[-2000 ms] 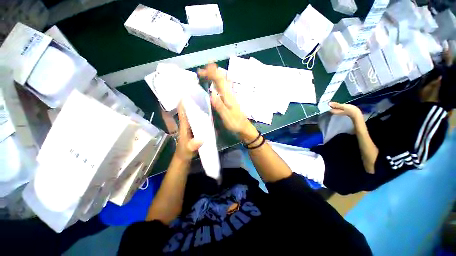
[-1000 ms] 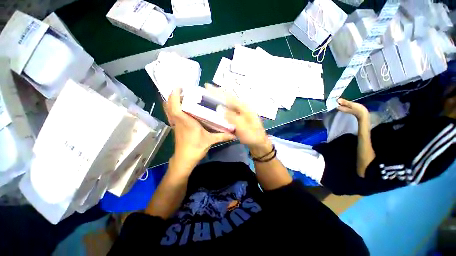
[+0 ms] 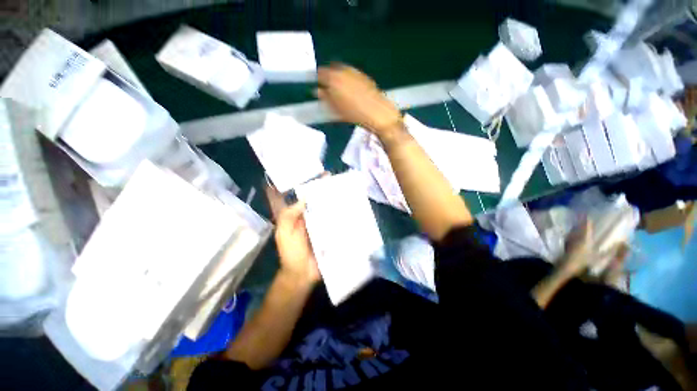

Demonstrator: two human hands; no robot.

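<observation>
My left hand (image 3: 294,240) holds a flat-looking white carton sleeve (image 3: 342,233) by its left edge, in front of my chest. A small dark spot shows by my fingertips. My right hand (image 3: 348,95) is blurred and stretched out over the pale metal strip, near a small white pack (image 3: 286,56) on the green belt. I cannot tell whether its fingers hold anything. Loose white cards (image 3: 466,159) lie fanned under and beside my right forearm. Several overlapping white cards (image 3: 286,149) lie just beyond my left hand.
Tall stacked white cartons (image 3: 137,260) lean at the left, with a blue bin (image 3: 214,332) below. A longer white box (image 3: 210,65) lies on the belt. Small white packs (image 3: 596,141) with cords crowd the right, beside a hanging label strip (image 3: 527,168). Another person's hand (image 3: 577,252) touches clear bags there.
My right hand has left the pack at my left hand and reached forward over the strip. The piece in my left hand now shows a broad white face. The other person's hand has moved down.
</observation>
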